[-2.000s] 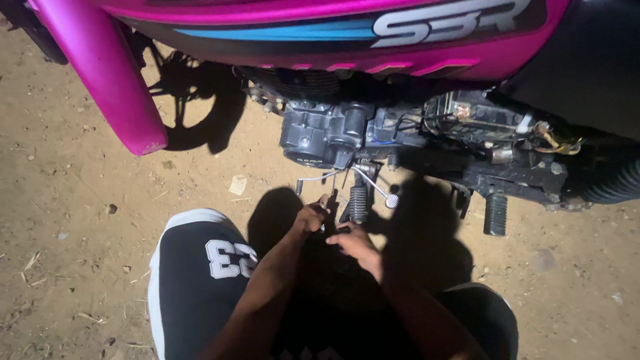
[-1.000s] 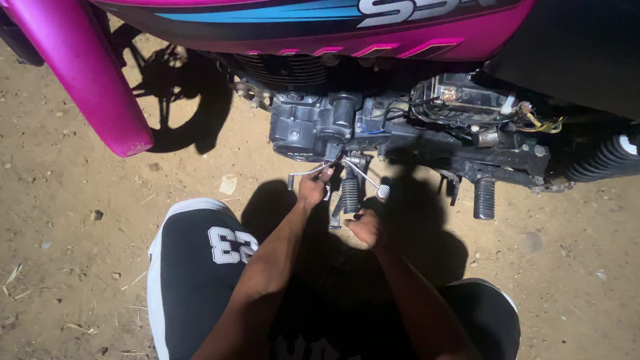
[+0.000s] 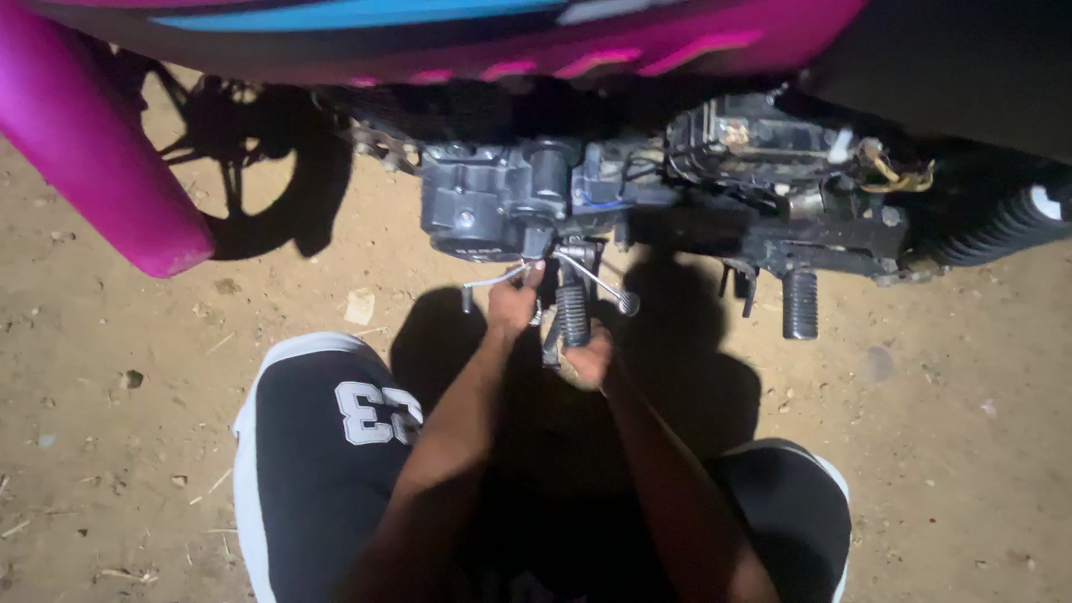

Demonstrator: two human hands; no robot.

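Observation:
My left hand [image 3: 512, 303] is at the pivot end of the motorcycle's gear shift lever [image 3: 496, 280], just below the dark engine cover [image 3: 473, 197]; its fingers are bunched there, and what they grip is too small to tell. My right hand [image 3: 591, 358] is beside the lower end of the ribbed rubber footpeg [image 3: 573, 316], fingers curled and partly hidden behind it. Whether it holds the peg or something behind it cannot be seen. The lever's other arm, with a round ribbed tip [image 3: 628, 302], slants down to the right above my right hand.
The pink motorcycle's tank [image 3: 469, 50] spans the top, with a pink fender [image 3: 100, 151] and a spoked wheel [image 3: 226, 159] at left. A rear footpeg [image 3: 800, 306], exposed yellowish wires [image 3: 900, 177] and a ribbed black part [image 3: 1001, 226] are at right. My knees flank my arms on sandy ground [image 3: 938, 402].
Two seconds ago both hands were close together below the lever. My left hand has since moved up to the lever's pivot, and my right hand has gone to the lower end of the footpeg.

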